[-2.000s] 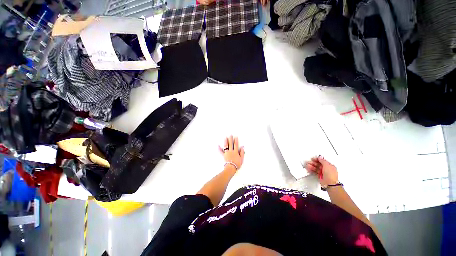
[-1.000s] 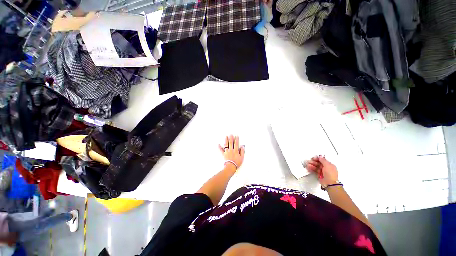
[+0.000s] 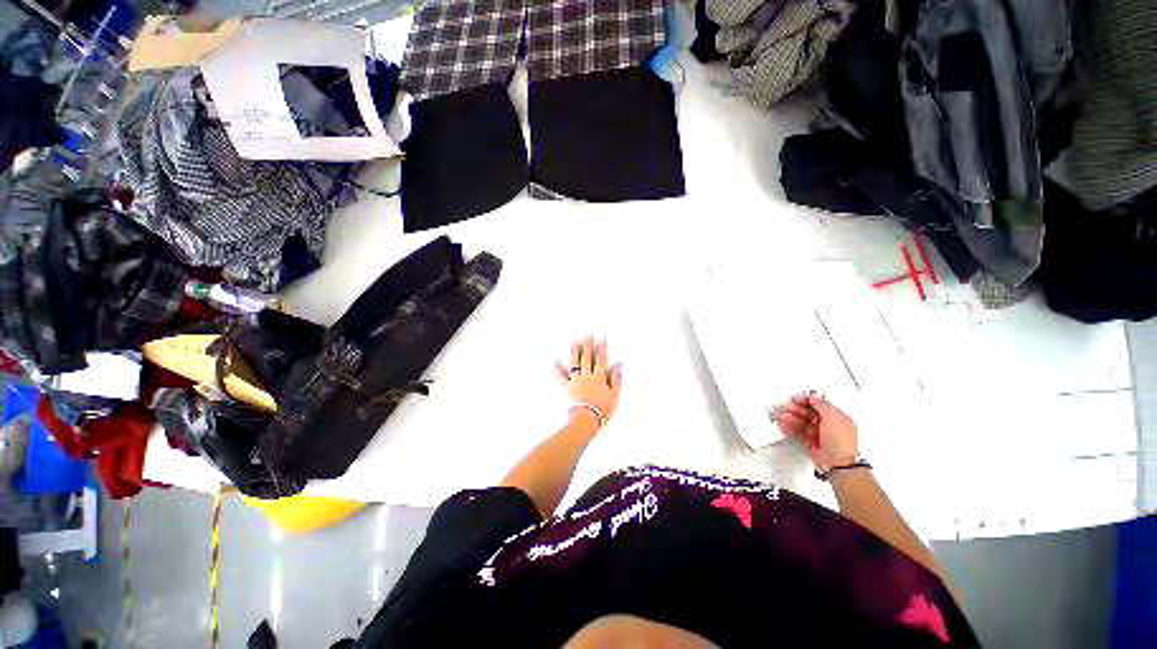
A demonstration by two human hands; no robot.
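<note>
My left hand lies flat on the white table with its fingers spread and nothing in it. My right hand rests at the lower right corner of a white paper sheet, with a thin red stick held in curled fingers. The sheet is low in contrast and has a few dark lines. Two plaid panels with black lower parts lie flat side by side at the far edge.
A dark tied bundle lies left of my left hand. A white card template rests on striped cloth at the far left. Garment piles fill the far right, beside red tape marks. Yellow-black tape crosses the floor.
The view has tilted slightly, so the far panels sit a little higher. A person's leg and shoe at the lower left are gone. My hands have not visibly moved.
</note>
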